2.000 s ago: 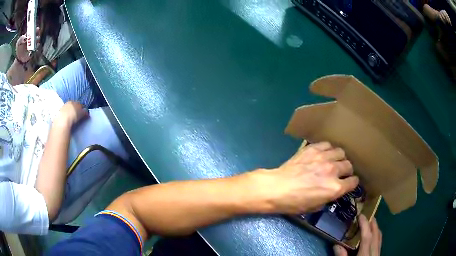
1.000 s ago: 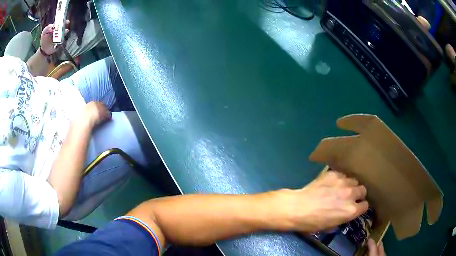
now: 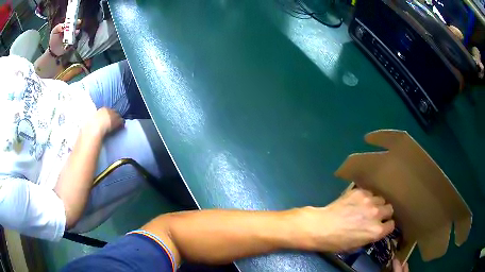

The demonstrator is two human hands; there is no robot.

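Observation:
A small brown cardboard box (image 3: pixel 410 254) lies at the lower right of the green table, with its lid (image 3: pixel 412 191) standing open. My left hand (image 3: pixel 353 220) reaches into the box from the left with curled fingers; what is under them is hidden. A dark coiled cable (image 3: pixel 382 251) and a smooth grey-blue block (image 3: pixel 362 263) show in the box below my left hand. My right hand (image 3: pixel 399 266) is at the box's near right wall, mostly cut off by the bottom edge; only fingertips show, touching the wall.
A large black device with a row of buttons (image 3: pixel 407 58) stands at the upper right of the table (image 3: pixel 255 101). Thin black cables (image 3: pixel 314 13) lie at the top. A seated person (image 3: pixel 48 133) is at the left, beside the table edge. Another person's hand (image 3: pixel 477 61) shows at the far right.
The view has shifted, so the box and black device sit lower and further right in the picture. My left hand stays in the box. My right hand is now mostly out of the picture.

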